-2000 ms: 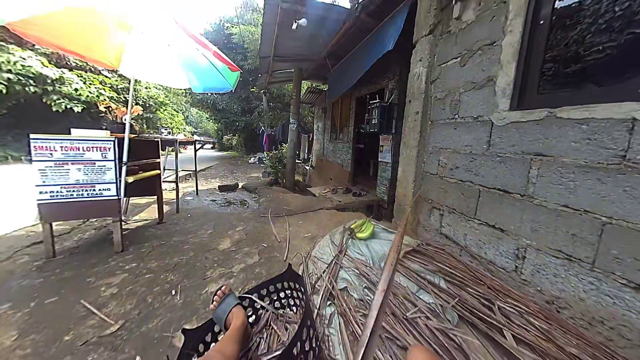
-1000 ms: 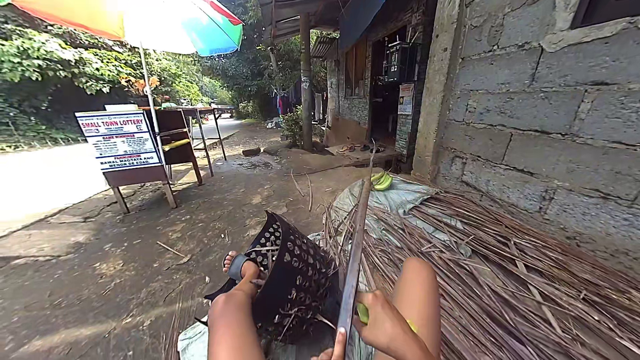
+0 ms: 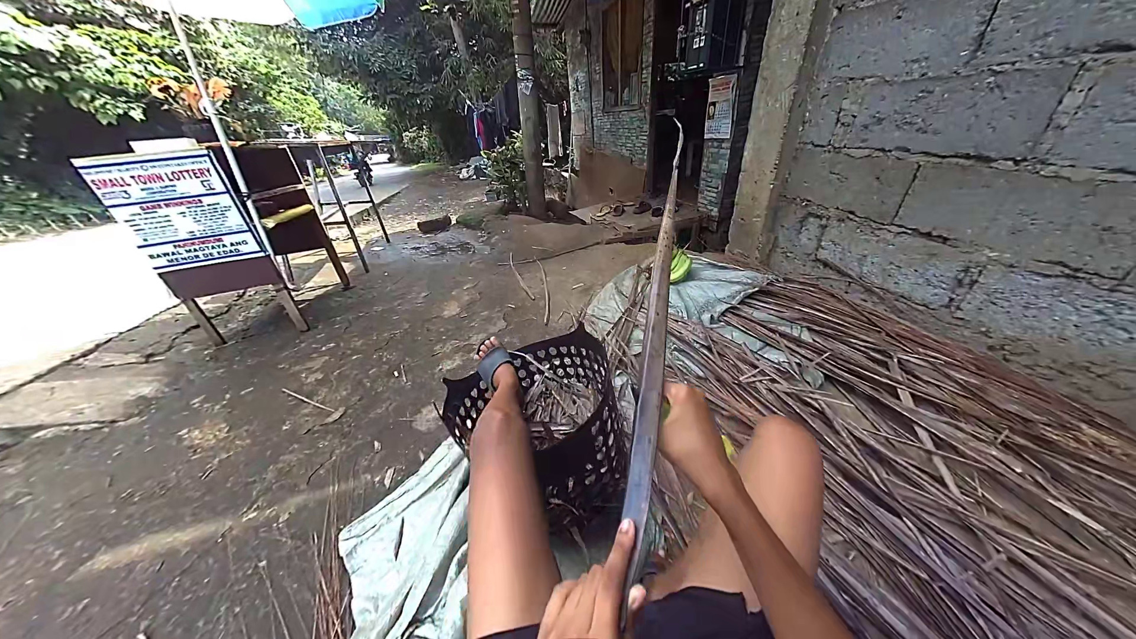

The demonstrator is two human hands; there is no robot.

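A long, stiff palm frond midrib (image 3: pixel 653 355) runs from my lap up and away, narrowing to a bent tip. My left hand (image 3: pixel 586 596) grips its thick near end, the index finger laid along it. Beside the rib's middle, to its right, my right hand (image 3: pixel 688 430) is closed around something with a yellow-green part showing, probably a knife handle; the blade is hidden. A black perforated plastic basket (image 3: pixel 581 466) with dry scraps stands left of the rib, near my sandalled foot. Many dry palm ribs (image 3: pixel 887 426) lie in a heap on the right.
Pale woven sacking (image 3: pixel 413 541) lies under the basket and heap. Green bananas (image 3: pixel 680 265) rest on the sacking's far part. A concrete block wall (image 3: pixel 967 169) bounds the right side. A signboard (image 3: pixel 182 213) and a wooden stand (image 3: pixel 297 222) are at the left, beside the road.
Both hands have come into view since the first frame. The rib now lies between my knees, its near end in my left hand. The view has shifted.
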